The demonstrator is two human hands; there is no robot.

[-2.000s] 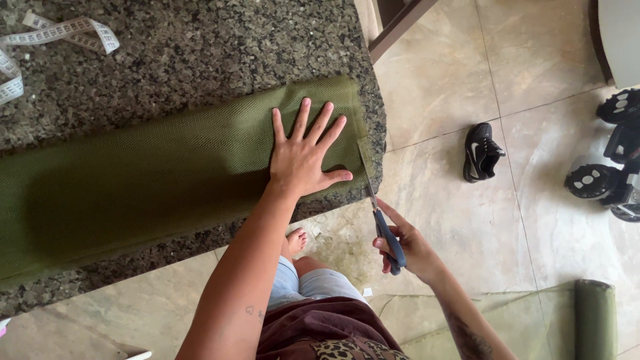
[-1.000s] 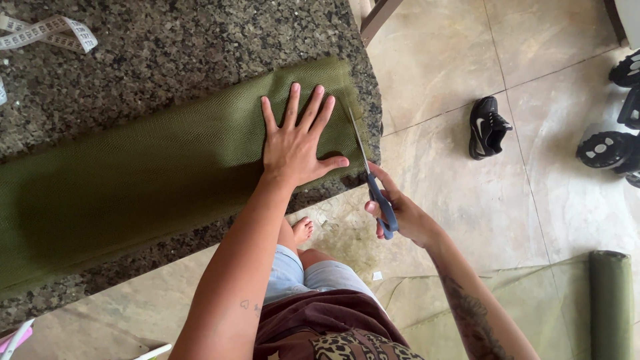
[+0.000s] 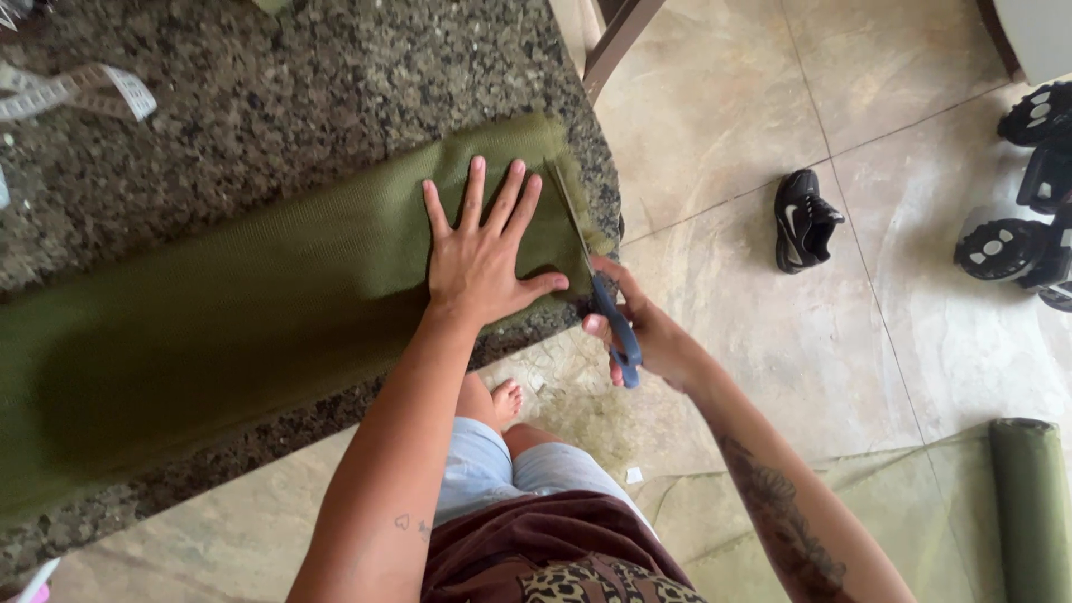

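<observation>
Folded olive-green mesh fabric (image 3: 276,276) lies along the granite countertop (image 3: 352,75), its short end near the counter's right edge. My left hand (image 3: 481,260) rests palm down on the fabric near that end, fingers spread. Just to its right, my right hand (image 3: 641,331) grips the blue handles of a pair of scissors (image 3: 615,322). The blades point up and away along the frayed end of the fabric, with a strip of mesh on their right side. How far the blades are apart is hard to tell.
A white measuring tape (image 3: 79,90) lies at the counter's upper left. On the tiled floor are a black sneaker (image 3: 804,222), a roll of green mesh (image 3: 1030,511) with a stretch unrolled, and a black wheeled object (image 3: 1005,251) at the right. Green scraps lie below the counter edge.
The scissors in my right hand have moved up along the fabric's end since the earliest frame. My left hand stays spread on the fabric.
</observation>
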